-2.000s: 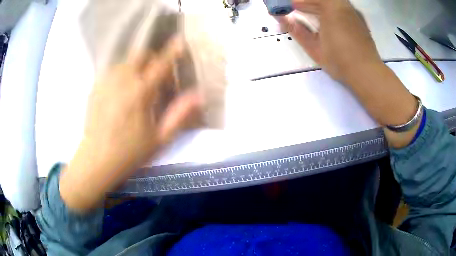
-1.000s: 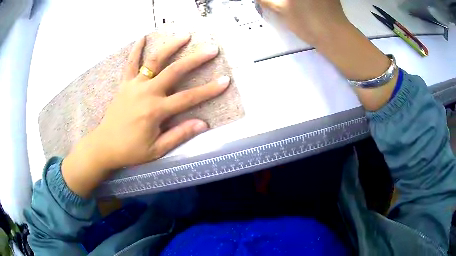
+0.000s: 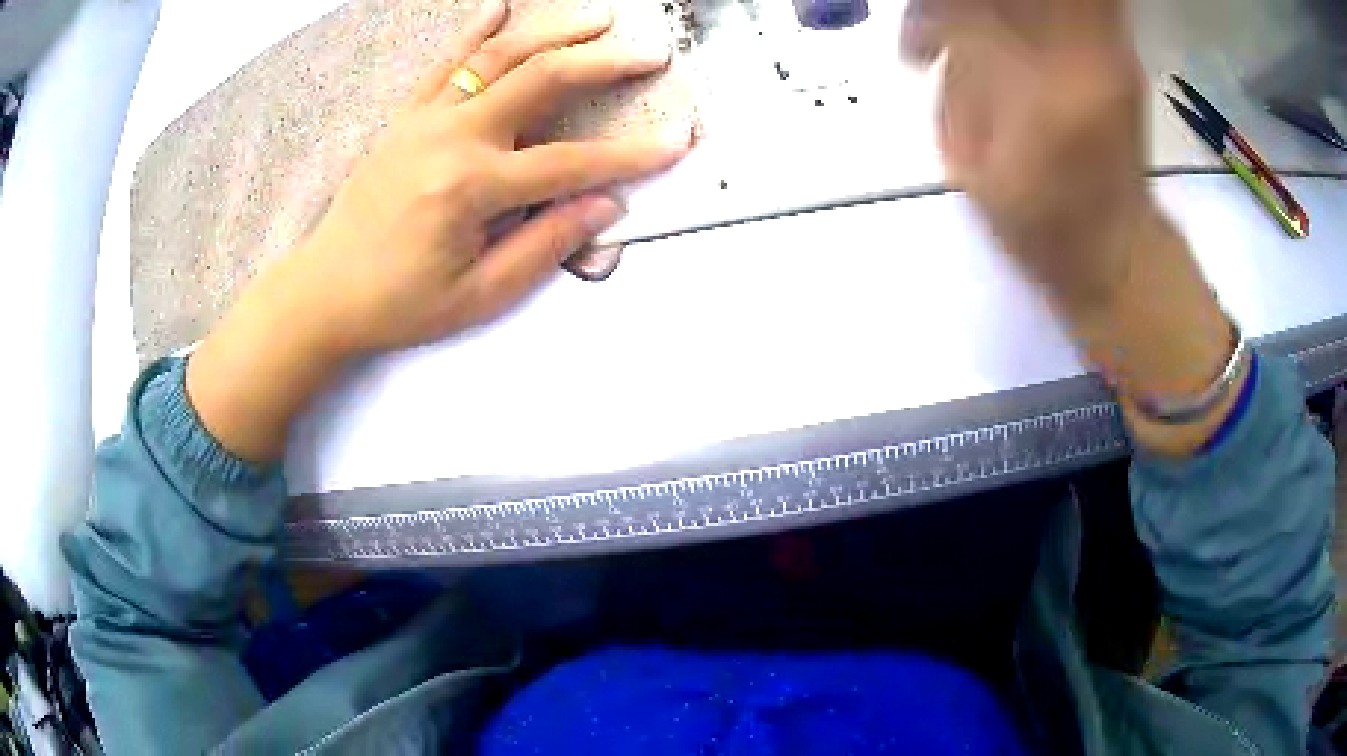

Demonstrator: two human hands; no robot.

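A brown-beige flecked cut panel (image 3: 244,177) lies flat on the white table at the upper left. Its right end is near the small metal parts of the sewing machine (image 3: 683,21) at the top edge. My left hand (image 3: 443,200) lies spread on the panel, fingers apart, with a ring on one finger. My right hand (image 3: 1034,133) is raised at the upper right and blurred; whether it holds anything cannot be told. A small dark blue-grey cylinder (image 3: 832,12) stands at the top edge, left of my right hand.
Thread snips (image 3: 1241,160) with red and yellow-green handles lie at the right. A grey ruler-marked strip (image 3: 739,495) runs along the table's front edge. A dark seam line crosses the tabletop. A small rounded opening (image 3: 594,262) shows below my left thumb.
Since a second ago, my left hand and the panel have moved up, towards the machine. My right hand has moved right, away from the cylinder's side. The camera view has shifted too.
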